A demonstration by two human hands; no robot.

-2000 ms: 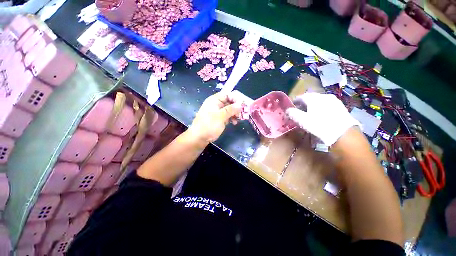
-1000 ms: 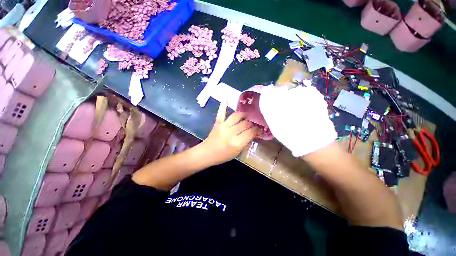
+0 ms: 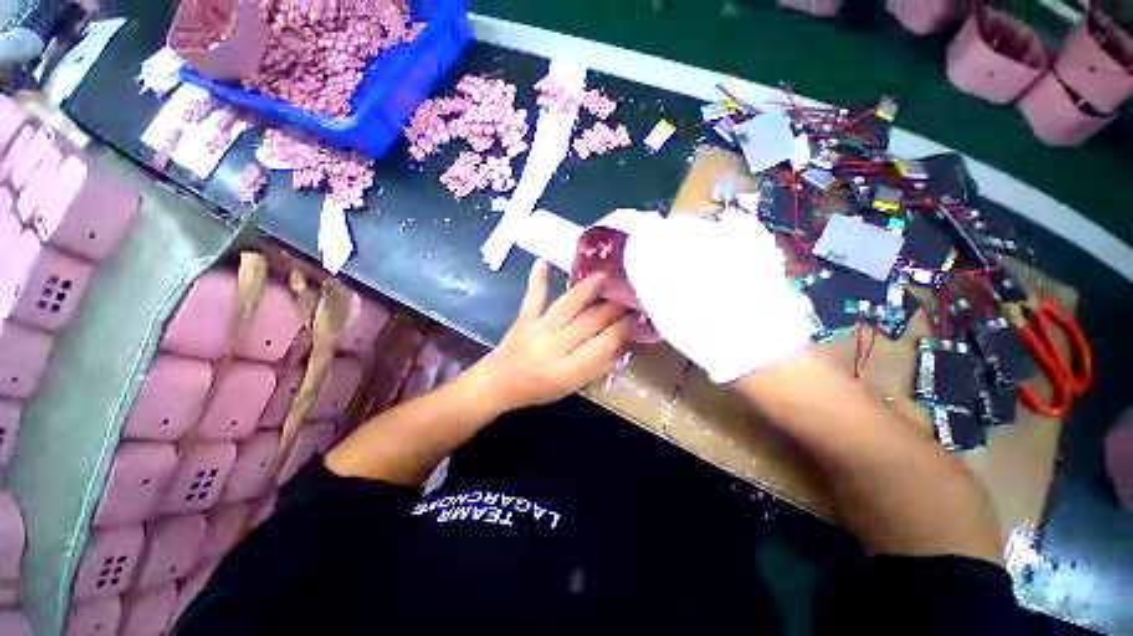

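Note:
A pink housing is held between my two hands over the front of the worktop, its open side hidden. My bare left hand is on its near left side, with fingers bent at the housing and partly out of sight. My right hand, in a white glove, covers the housing's right side; its fingertips are hidden. Small pink button pieces lie in heaps beside a long white strip. Whether a button piece is in my fingers cannot be seen.
A blue tray heaped with pink pieces stands at the back left. Circuit boards with wires lie on cardboard at the right, beside orange-red scissors. Stacked pink housings fill the left. More housings stand on the green belt.
The housing was open towards me; it is now turned and mostly covered by the glove. My left hand has moved from the housing's left rim to its near side. The view has shifted slightly.

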